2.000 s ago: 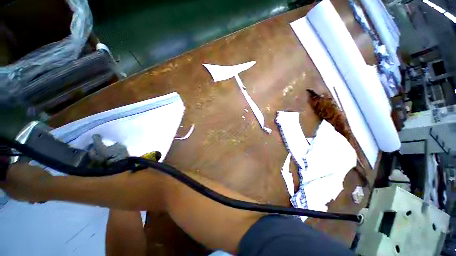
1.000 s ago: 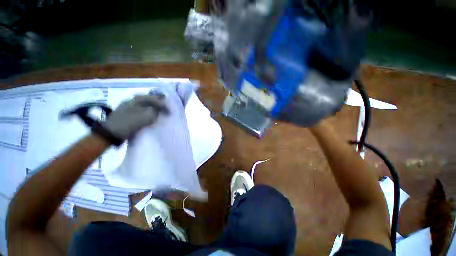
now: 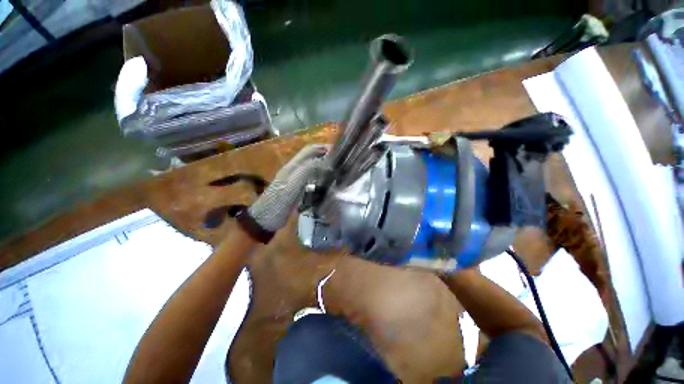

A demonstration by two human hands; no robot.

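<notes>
The cutting machine (image 3: 420,202), grey with a blue band, is tipped on its side above the table. A metal tube-like part points up and away from its left end. My left hand (image 3: 286,191), in a grey mesh glove with a dark wrist strap, grips that end beside the metal part. My right forearm (image 3: 495,300) reaches up to the motor from below; the motor hides the hand. The paper-topped fabric lay (image 3: 112,292) is at the lower left, with a curved cut edge. The blade cannot be made out.
The brown table (image 3: 300,289) carries a thin white sliver (image 3: 324,289), white offcuts (image 3: 570,292) at the right and a long white roll (image 3: 607,142). A cardboard box (image 3: 180,49) with clear plastic stands beyond the table edge. A black cord (image 3: 538,304) hangs below the motor. My knee (image 3: 330,349) is at the bottom.
My left hand has left the paper-topped fabric and moved right onto the machine. The machine has turned onto its side, with its left end facing my left hand. The view has shifted.
</notes>
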